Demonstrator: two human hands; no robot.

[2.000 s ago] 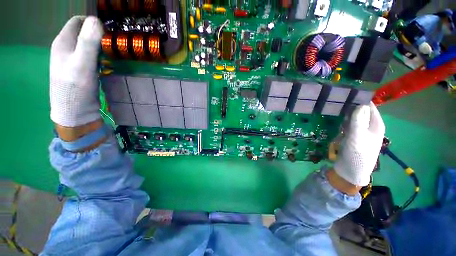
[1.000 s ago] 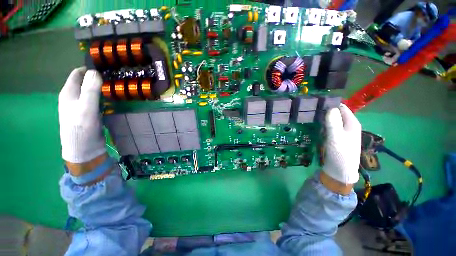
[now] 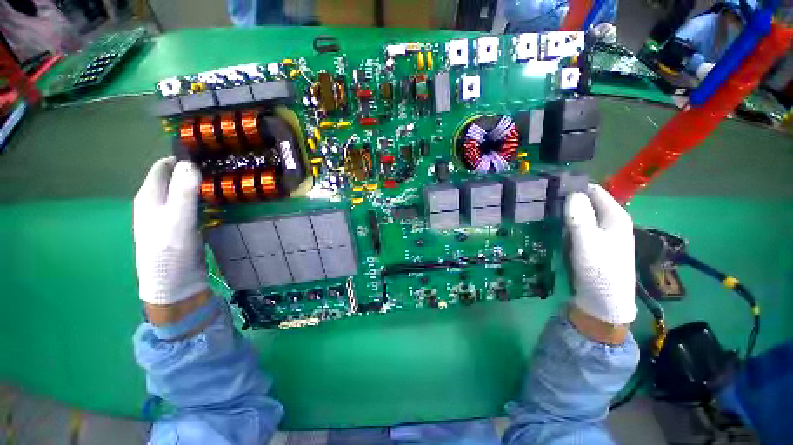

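A large green circuit board (image 3: pixel 409 252) is in front of me, its crowded component side facing me. It carries orange copper coils (image 3: pixel 226 187) at its left, a round choke (image 3: pixel 489 143) right of centre and grey rectangular blocks (image 3: pixel 283 249) along its lower half. My left hand (image 3: pixel 171 235), in a white glove, grips the board's left edge. My right hand (image 3: pixel 602 254), also in a white glove, grips its right edge. The fingers behind the board are hidden.
A green mat (image 3: pixel 348 374) lies below, with a darker strip (image 3: pixel 69 156) behind. A red bar (image 3: pixel 696 113) and blue bar (image 3: pixel 735 61) slant at upper right. A black cup-like holder (image 3: pixel 687 361) and cables are at right. Other boards (image 3: pixel 94 59) and people are across the table.
The board and both hands sit lower in view than two seconds ago, and the board's upper edge now shows. More of the far side of the table has come into view. Both hands still grip the board.
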